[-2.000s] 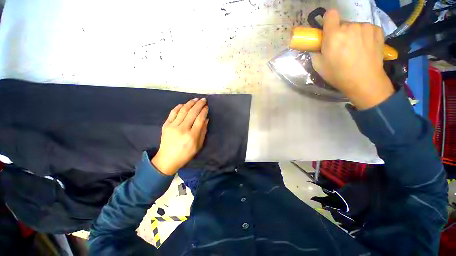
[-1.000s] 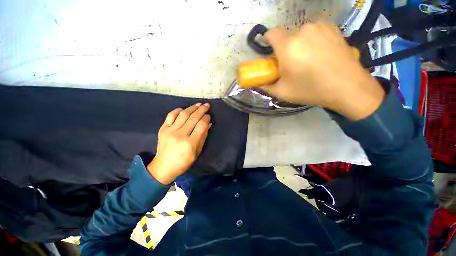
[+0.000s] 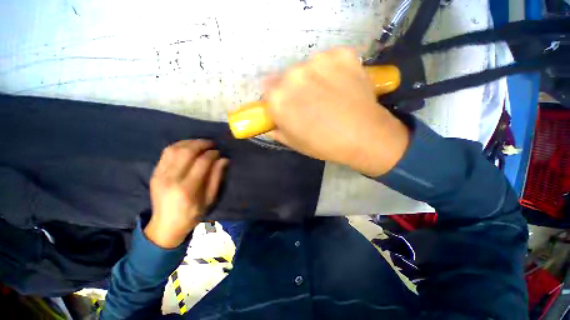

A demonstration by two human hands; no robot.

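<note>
A long black trouser leg (image 3: 269, 187) lies across the front of the pressing table, its squared end to the right. My right hand (image 3: 331, 109) is closed around the yellow bar handle of the steam iron (image 3: 250, 120). The iron is over the upper edge of the cloth near its right end; most of its metal body is hidden under my hand and forearm. My left hand (image 3: 184, 181) rests on the cloth left of the iron, fingers bent and slightly blurred. I cannot tell whether it grips any cloth.
Black hoses (image 3: 475, 40) run from the iron to the upper right over the white, marked table cover (image 3: 144, 37). A blue surface (image 3: 522, 125) and a red basket (image 3: 547, 169) are at the right. More crumpled black cloth (image 3: 69, 256) hangs at the lower left.
The iron in my right hand has moved left and slightly down, from the bare cover onto the trouser leg. My left hand has moved left along the cloth and its fingers are more bent.
</note>
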